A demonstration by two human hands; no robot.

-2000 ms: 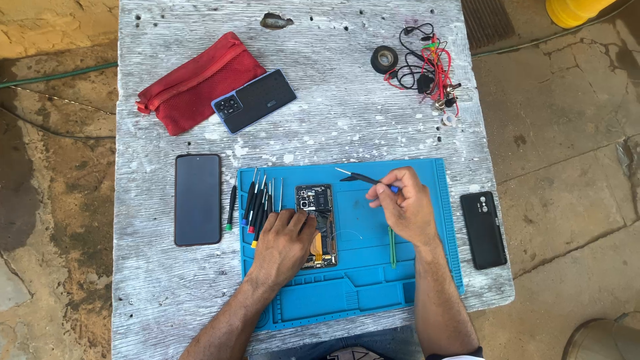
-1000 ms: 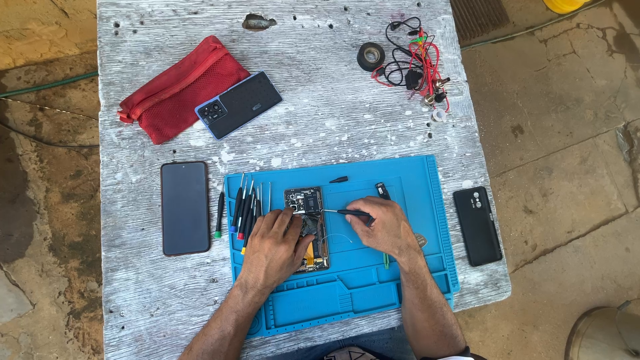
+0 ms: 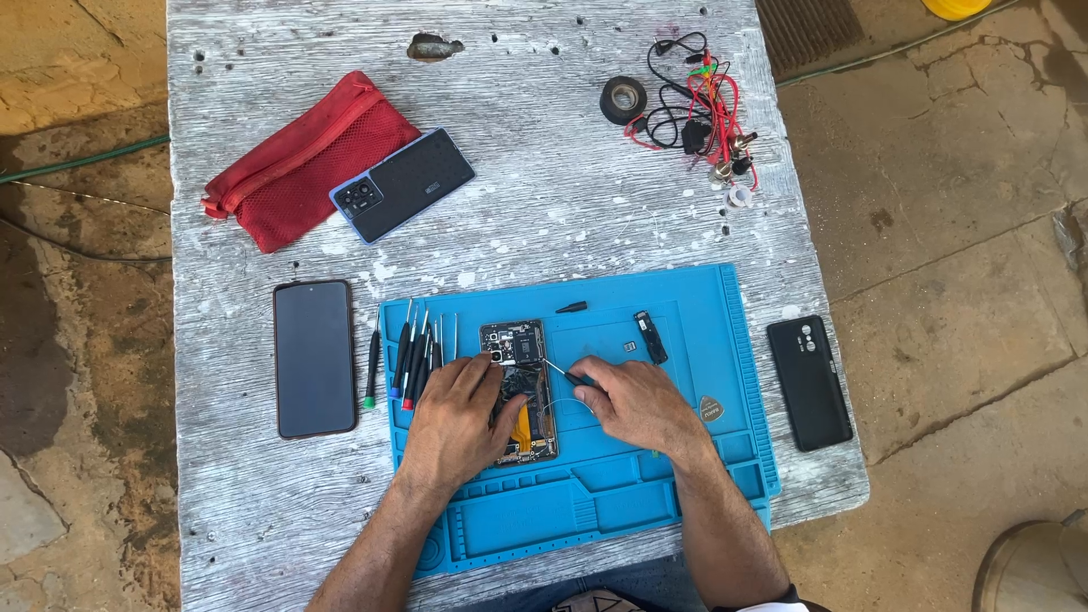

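An opened smartphone (image 3: 518,344), its circuit board and orange flex cable showing, lies upright on a blue silicone repair mat (image 3: 595,535). My left hand (image 3: 459,416) rests over its left side, thumb on the phone's middle; whether it grips the phone is hard to tell. My right hand (image 3: 637,404) is closed on a dark-handled screwdriver (image 3: 575,377), whose thin tip touches or nearly touches the phone's right edge below the board. Several precision screwdrivers (image 3: 416,357) lie left of the phone. A black speaker module (image 3: 650,337), a small metal piece (image 3: 630,347) and a metal pick (image 3: 711,409) lie to the right.
A dark-screened phone (image 3: 314,359) lies left of the mat and a black phone case (image 3: 809,382) right of it. Farther back are a red mesh pouch (image 3: 314,161), a blue-edged phone (image 3: 404,185), black tape (image 3: 623,99) and tangled wires (image 3: 701,110). A black tip (image 3: 572,307) lies on the mat.
My right hand has come down and left from beside the phone, bringing the tool to the phone's right edge. The black tip now lies on the mat. My left hand stays on the phone.
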